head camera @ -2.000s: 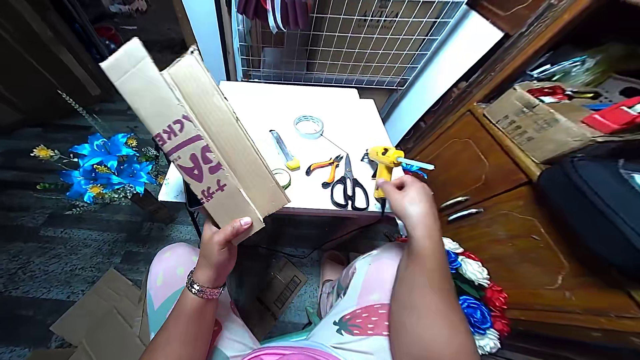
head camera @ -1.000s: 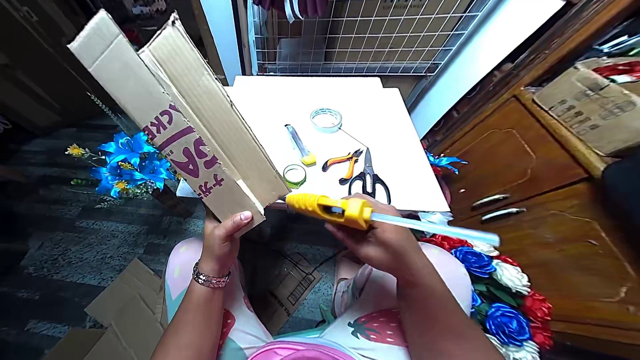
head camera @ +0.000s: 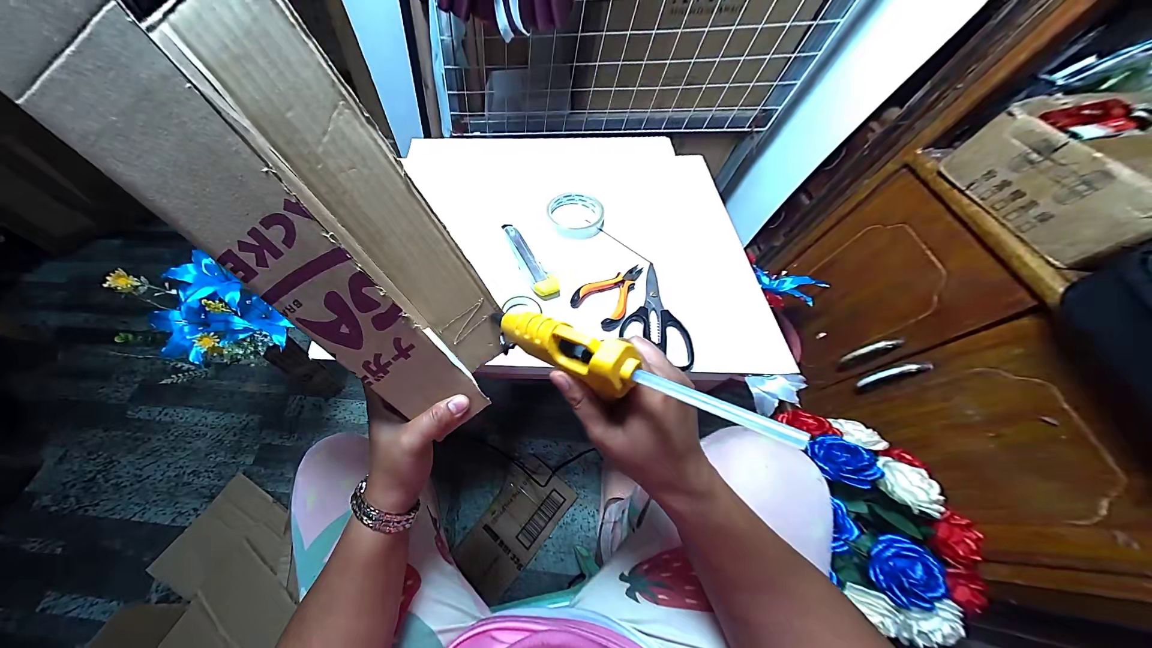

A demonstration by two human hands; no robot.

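My left hand (head camera: 409, 445) grips the lower end of a long folded cardboard piece (head camera: 360, 243), which slants up to the upper left and bears purple print. In my right hand (head camera: 639, 432) is a yellow hot glue gun (head camera: 576, 351), a clear glue stick (head camera: 720, 408) jutting from its back. The nozzle is at the cardboard's lower right edge; whether it touches is hard to tell. Beyond, on a white table (head camera: 729, 315), lie a tape roll (head camera: 575, 216), a utility knife (head camera: 529, 261), orange-handled pliers (head camera: 612, 295) and black-handled scissors (head camera: 659, 324). Another roll is partly hidden behind the gun.
Blue artificial flowers (head camera: 216, 306) stand at the left, and red, white and blue fabric roses (head camera: 904, 571) at the lower right. Cardboard scraps (head camera: 225, 549) lie on the floor. A wooden cabinet (head camera: 882, 270) with an open cardboard box (head camera: 1044, 180) on top is at the right.
My right hand, at the glue gun by the table's right edge two seconds ago, has brought it left to the cardboard. The cardboard appears larger and nearer the view.
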